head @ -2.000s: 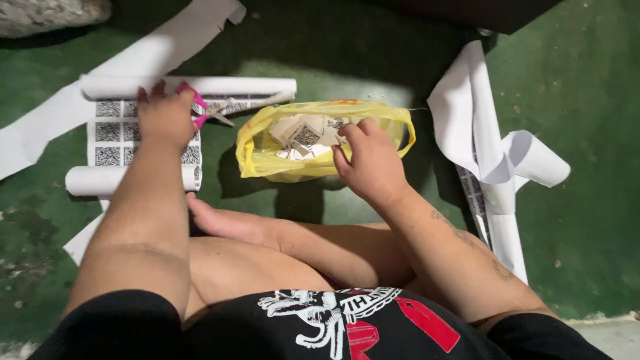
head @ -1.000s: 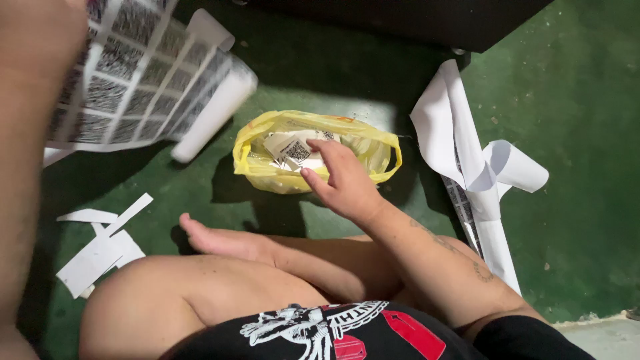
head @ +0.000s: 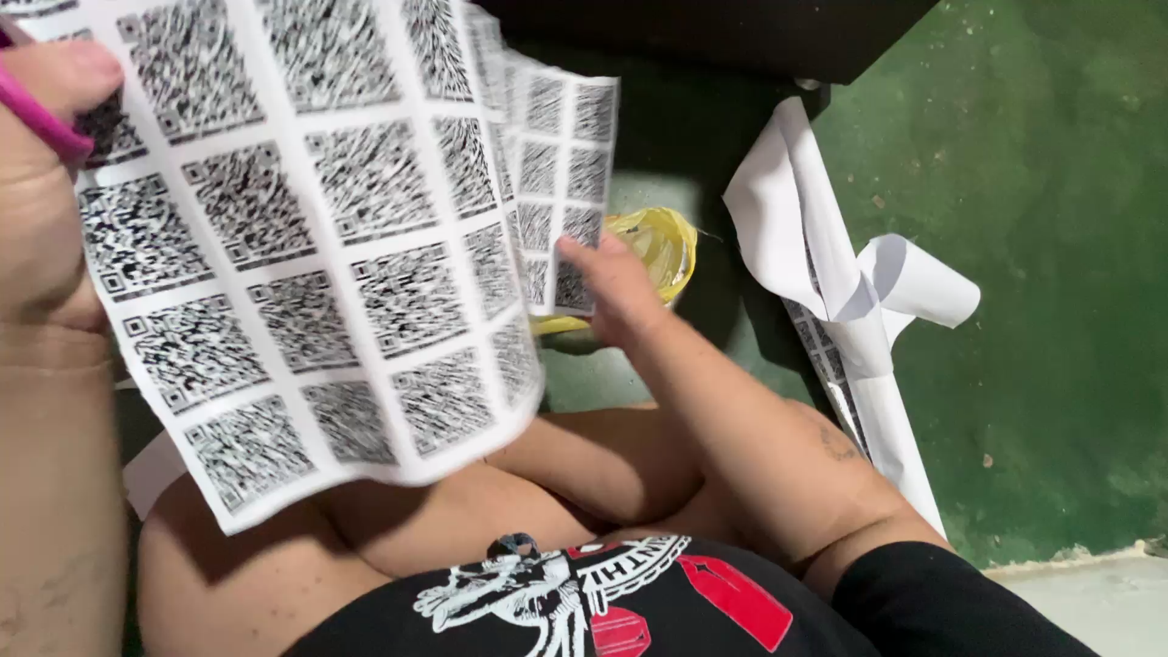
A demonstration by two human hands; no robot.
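A large white paper sheet printed with rows of square black codes (head: 379, 287) hangs raised and curved across the left and middle of the head view. My left hand (head: 46, 192) grips its left edge, and a pink scissors handle (head: 41, 114) loops over that hand; the blades are hidden. At the sheet's far right end, my right hand (head: 616, 283) pinches the edge, fingertips on the printed face. Just behind that hand is a yellow plastic bag (head: 671, 246) on the floor, mostly covered by the sheet; its contents are hidden.
Long curled white paper strips (head: 876, 338) lie on the green floor (head: 1049, 274) to the right, some with printed codes showing. A dark piece of furniture (head: 712, 32) stands at the top. A bit of white paper (head: 155, 474) shows beside my bent leg at lower left.
The printed sheet, first lying partly rolled on the floor at left, has been lifted and spread toward the camera. My right hand has moved from the yellow bag's opening to the sheet's edge.
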